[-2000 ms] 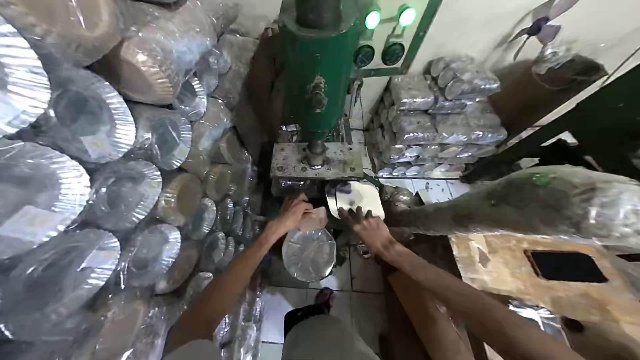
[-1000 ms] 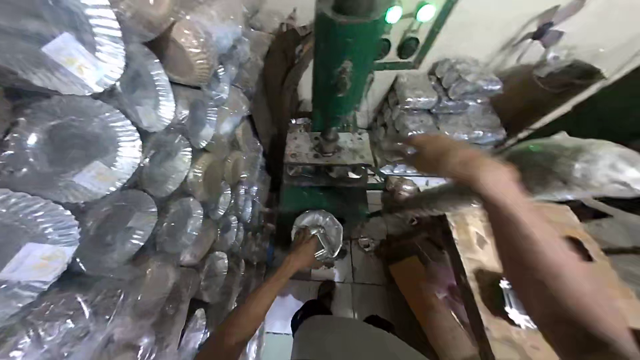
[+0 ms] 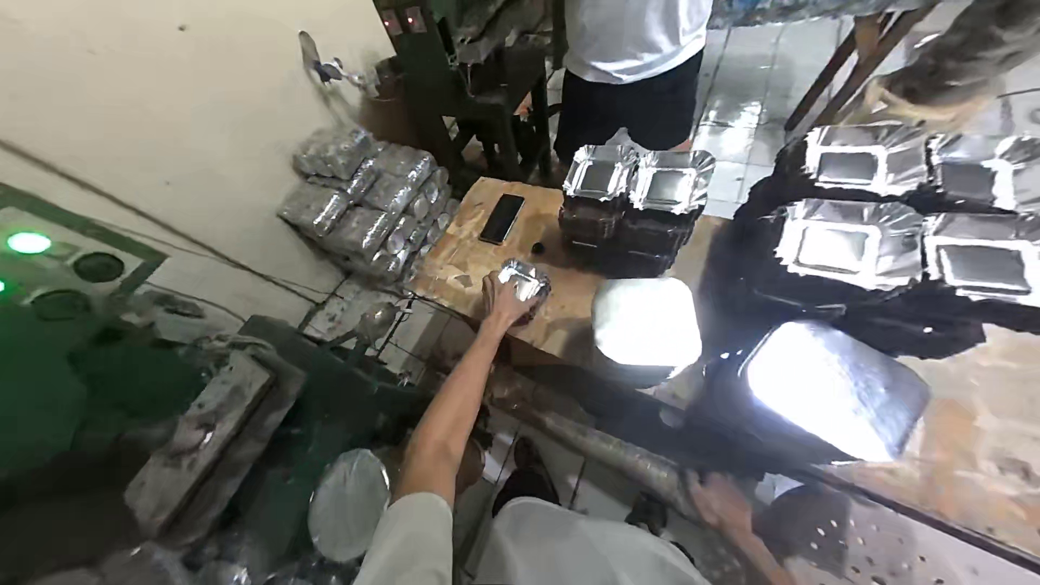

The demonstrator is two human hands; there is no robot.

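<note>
My left hand reaches over the wooden table, its fingers on a small stack of foil trays near the table's left end. My right hand is low, below the table's front edge, near a long tube-like roll; blur hides whether it touches anything. Square foil trays stand in tall stacks at the back, and more foil trays lie on dark material to the right. Between them and me are a pile of flat foil sheets and another shiny pile.
A phone lies on the table. The green press with its metal block is at left, a round foil piece near it. Wrapped bundles are stacked by the wall. A person stands behind the table.
The view has swung far right, from the press to the table. My left hand, earlier at the foil below the press, is now at the small tray stack. My right hand has moved away from the sheets.
</note>
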